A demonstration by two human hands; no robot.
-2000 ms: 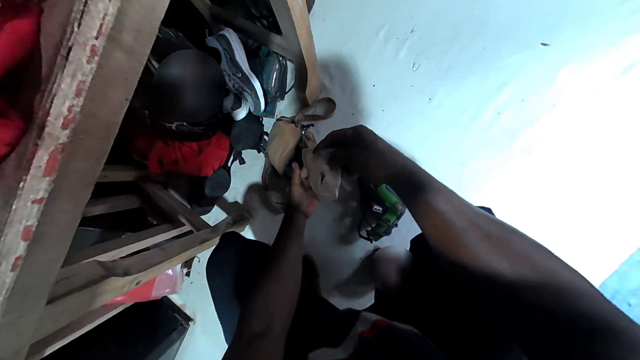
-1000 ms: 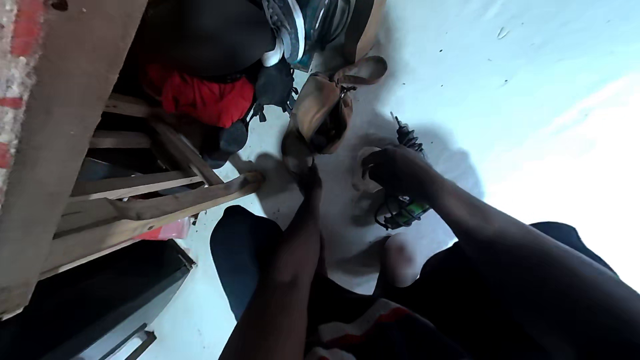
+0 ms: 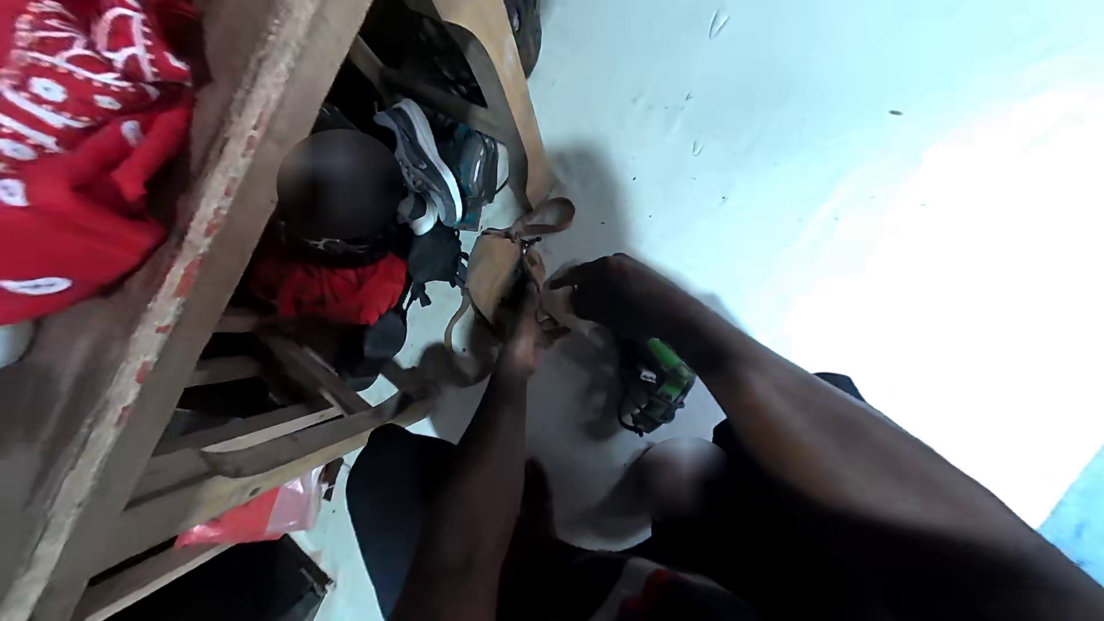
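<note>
A tan bag (image 3: 493, 274) with a strap lies on the pale floor at the centre, beside the wooden furniture. My left hand (image 3: 523, 338) is at the bag's opening and grips its edge. Just right of the bag is my right hand (image 3: 595, 291), its fingers bent; whether something small is between them is too dark to tell. Below my right forearm a green and black object (image 3: 660, 388) with cords or straps rests on the floor, partly in shadow.
Wooden furniture (image 3: 185, 259) fills the left side, with a red patterned cloth (image 3: 78, 164) on top. Under it are a grey sneaker (image 3: 423, 164), a red cloth (image 3: 345, 289) and a small black bag (image 3: 434, 259). A red plastic bag (image 3: 250, 516) lies lower left.
My right hand has moved from the green and black object back beside the tan bag. The left hand stays at the bag. The view has shifted.
</note>
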